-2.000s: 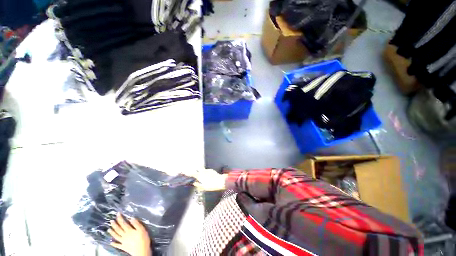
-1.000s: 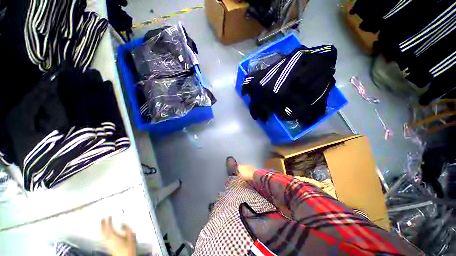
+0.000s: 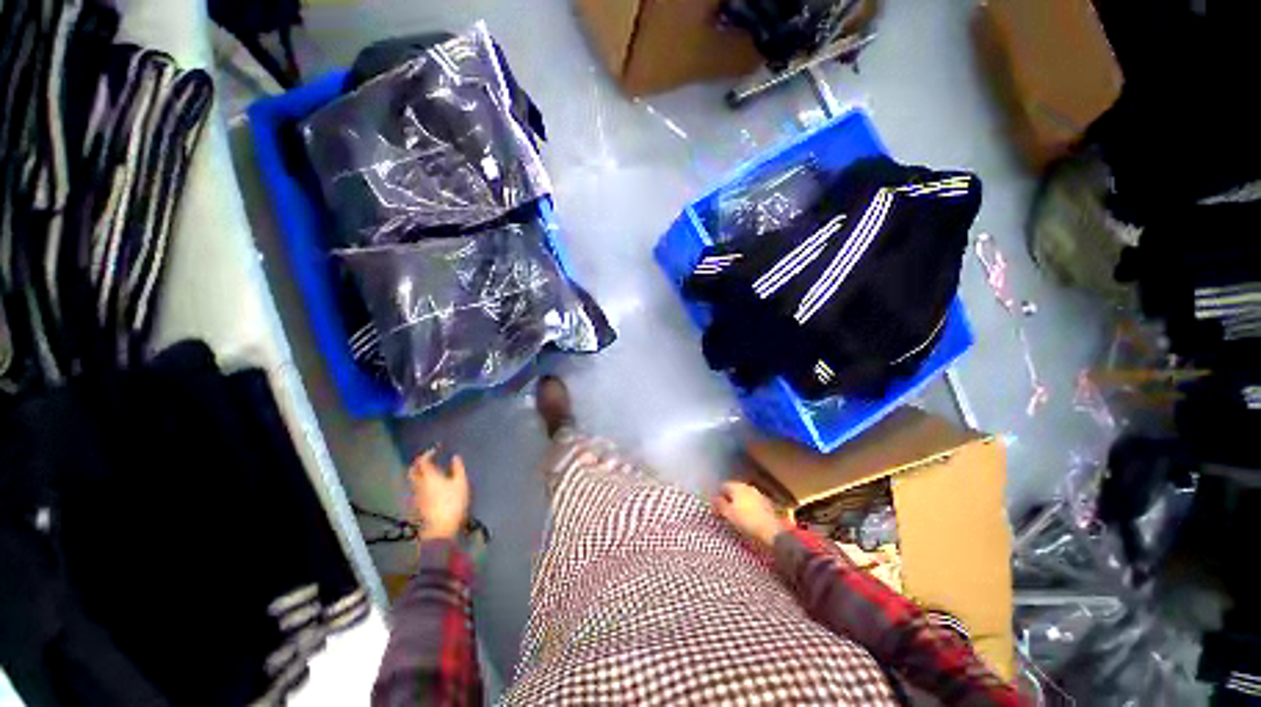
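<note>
My left hand is over the floor beside the table edge, fingers apart and empty. My right hand is next to the open carton, its fingers curled, with nothing visible in it. In front of me a blue crate on the floor holds bagged garments under shiny, wrinkled film. A second blue crate to its right holds a loose black garment with white stripes, hanging over its rim. Neither hand touches the crates.
The white table at left bears piles of black striped garments. The open brown carton stands at the right, close to my right arm. More cartons stand further off. Black garments hang at the far right. Clear plastic lies lower right.
The bagged garment seen under my hands earlier is out of view. My left hand has moved from the table to over the floor. The view has shifted right, and the crates appear nearer.
</note>
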